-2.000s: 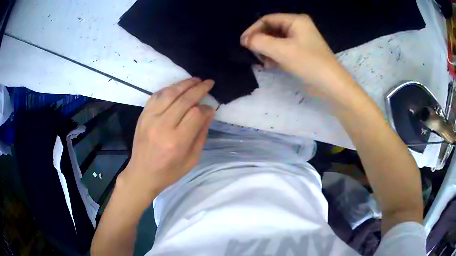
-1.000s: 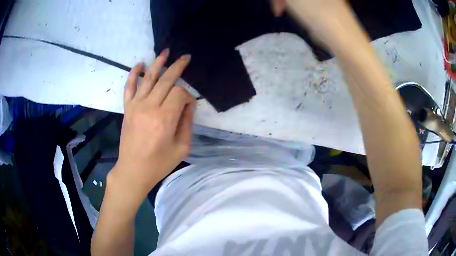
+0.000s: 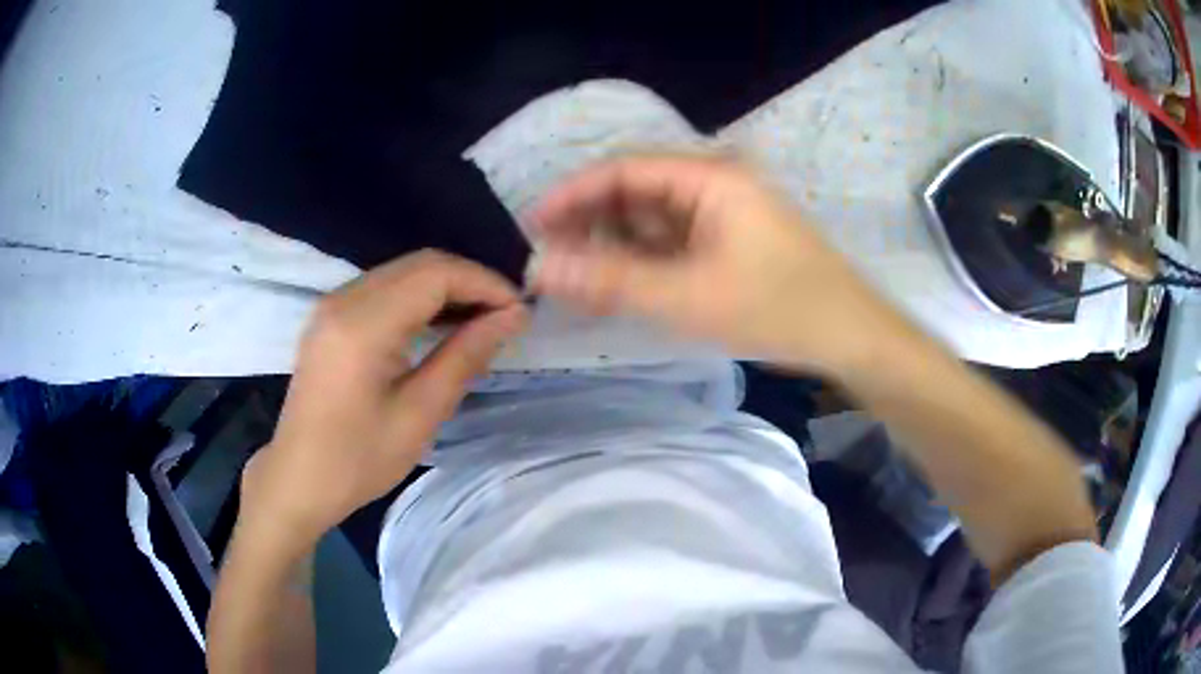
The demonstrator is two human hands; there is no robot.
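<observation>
A large black cut panel lies flat on the white table cover, with a curved notch near its middle. My left hand is at the panel's lower corner, with thumb and forefinger pinched together on what looks like the end of the thin black tape. The tape trails from behind that hand to the left over the white cloth. My right hand is blurred, just right of the left fingertips, with its fingers curled; whether it holds anything cannot be told. The iron stands to the right, its wooden handle at the right.
The white table cover is specked with dark lint. A red basket with mixed items is at the upper right. The iron's dark cord leaves at the right edge. Clear plastic lies by my waist. Dark cloth is below left.
The view has shifted, and the panel and iron appear further left. My left hand has gone from spread fingers to a pinch. My right hand has come down from the panel to beside it.
</observation>
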